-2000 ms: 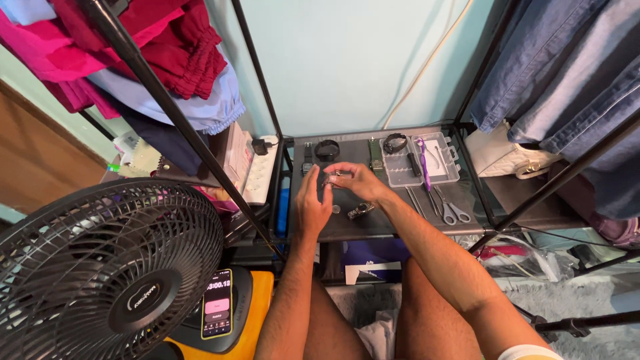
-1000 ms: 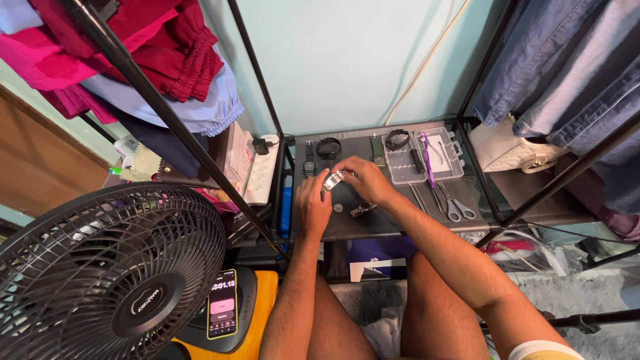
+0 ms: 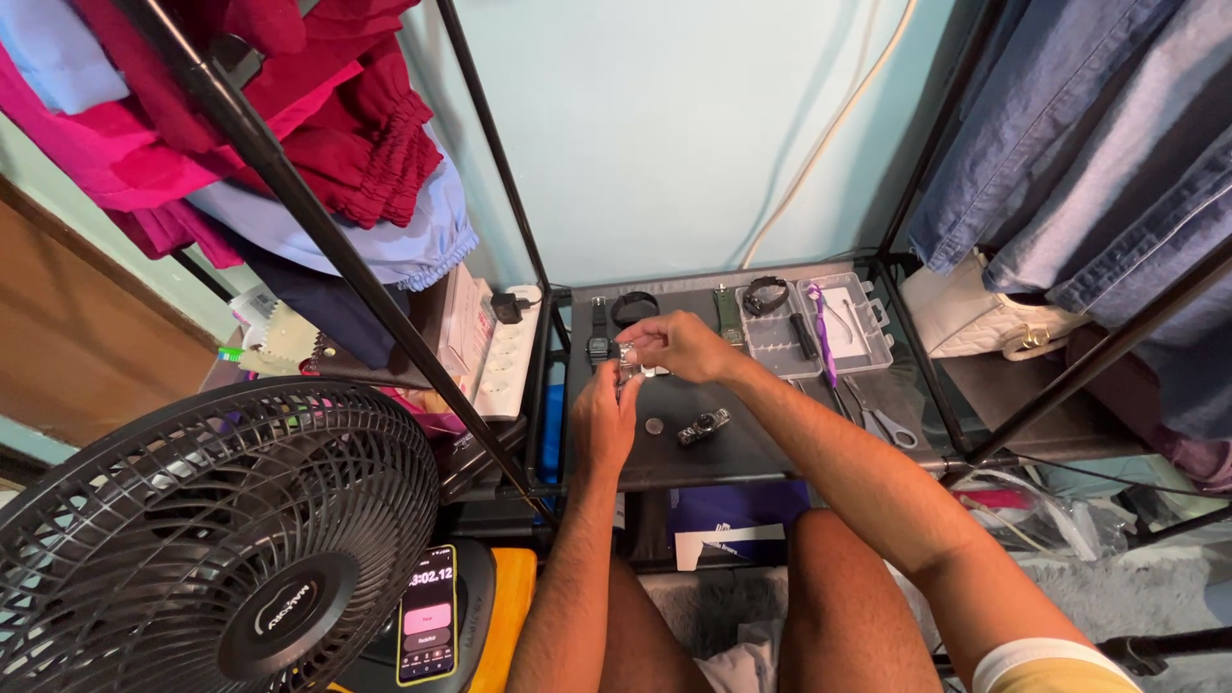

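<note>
My left hand (image 3: 604, 416) grips a silver metal-link watch (image 3: 628, 358) over the dark shelf. My right hand (image 3: 685, 348) has its fingertips at the top of that watch; whether it grips the links is hard to tell. Below the hands lie a small round disc (image 3: 654, 425) and a second metal-link wristwatch (image 3: 704, 425). Behind them are a black digital watch (image 3: 598, 332), a black looped strap (image 3: 634, 308) and a green-strapped watch (image 3: 728, 318). A black watch (image 3: 765, 295) rests on the clear plastic organizer box (image 3: 773, 358), with a black-handled screwdriver (image 3: 803, 337) and a purple tool (image 3: 823, 335).
Scissors (image 3: 884, 423) lie right of the hands on the shelf. Black rack poles (image 3: 500, 159) rise on both sides. At left stand a black fan (image 3: 289, 616), a phone (image 3: 426, 616) and a white power strip (image 3: 504, 356); a cream handbag (image 3: 977, 308) sits at right.
The watch has turned in my hands, from lying tilted between them to hanging more upright. My right hand's fingers have shifted at its upper end.
</note>
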